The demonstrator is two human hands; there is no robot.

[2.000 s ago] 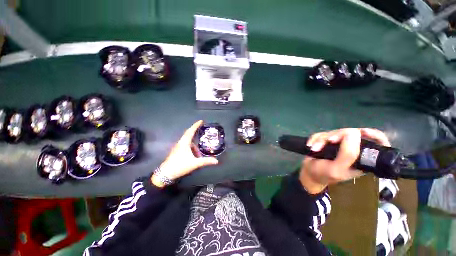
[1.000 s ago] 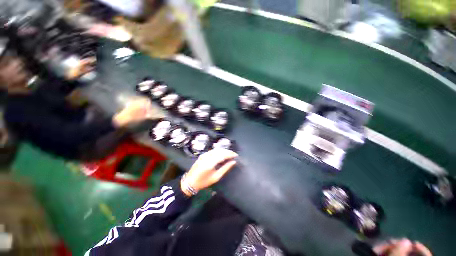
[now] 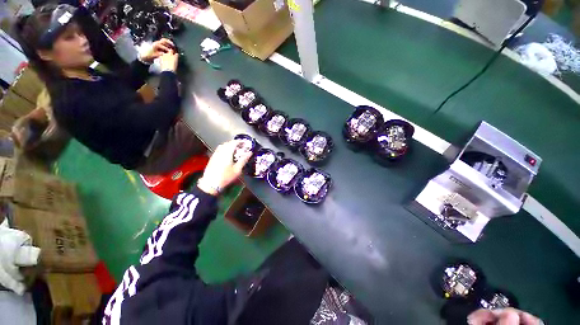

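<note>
My left hand [image 3: 222, 166] has its fingers on a round black housing with a silvery centre [image 3: 243, 150], at the far left end of the front row. Its thumb is partly hidden. More housings [image 3: 313, 184] stand to the right in that row. My right hand [image 3: 505, 316] is cut off by the bottom edge at the right, beside two housings [image 3: 459, 279]; what it holds is hidden, and no screwdriver shows. The pale grey screw feeder [image 3: 474, 184] stands above these two.
A second row of housings [image 3: 275, 123] lies behind the front row. Two housings [image 3: 392, 139] sit near the pale rail [image 3: 356, 98]. A cardboard box [image 3: 257, 25] and a post [image 3: 304, 41] stand at the back. A person [image 3: 117, 105] sits at the left near a red stool [image 3: 172, 181].
The view has turned further left. My left hand has moved from the right end of the front row to its left end. My right hand stays at the bottom right edge.
</note>
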